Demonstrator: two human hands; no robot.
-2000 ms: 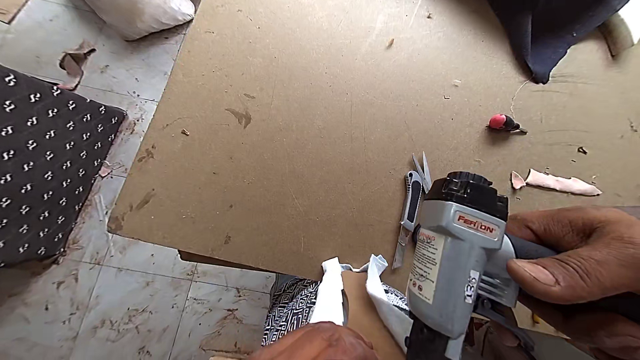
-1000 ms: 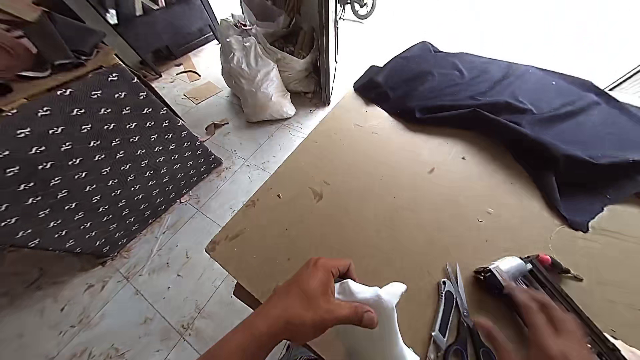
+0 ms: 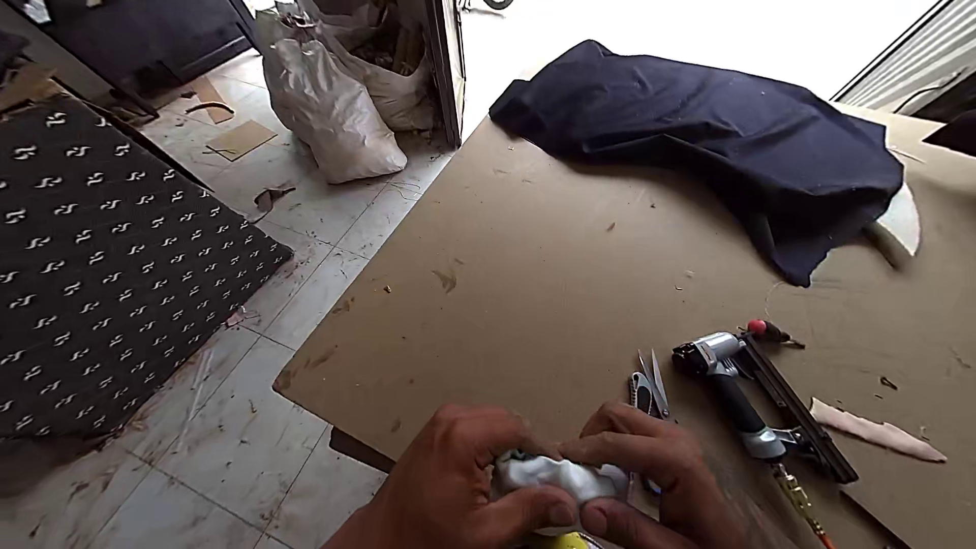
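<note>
At the bottom of the head view, my left hand (image 3: 476, 473) and my right hand (image 3: 656, 476) pinch a white fabric-covered piece (image 3: 557, 480) between thumbs and fingers, thumbs nearly meeting. Most of the piece is hidden by the hands; a bit of yellow shows below it. Just beyond my right hand lie a pair of scissors (image 3: 656, 381) and a utility knife (image 3: 640, 390), partly covered. To the right, a pneumatic staple gun (image 3: 736, 396) rests on its side on the brown board tabletop (image 3: 534, 290), its hose running to the bottom edge.
Dark blue fabric (image 3: 709, 122) lies across the table's far side. A red-and-black tool (image 3: 770, 332) and a pale scrap (image 3: 877, 429) are at right. A patterned dark panel (image 3: 114, 267) stands left; white sacks (image 3: 328, 107) sit on the littered tiled floor (image 3: 297, 305).
Two seconds ago my right hand held the staple gun; it now lies on the table. My right hand has moved from beside the gun to the white fabric. The view has tilted up.
</note>
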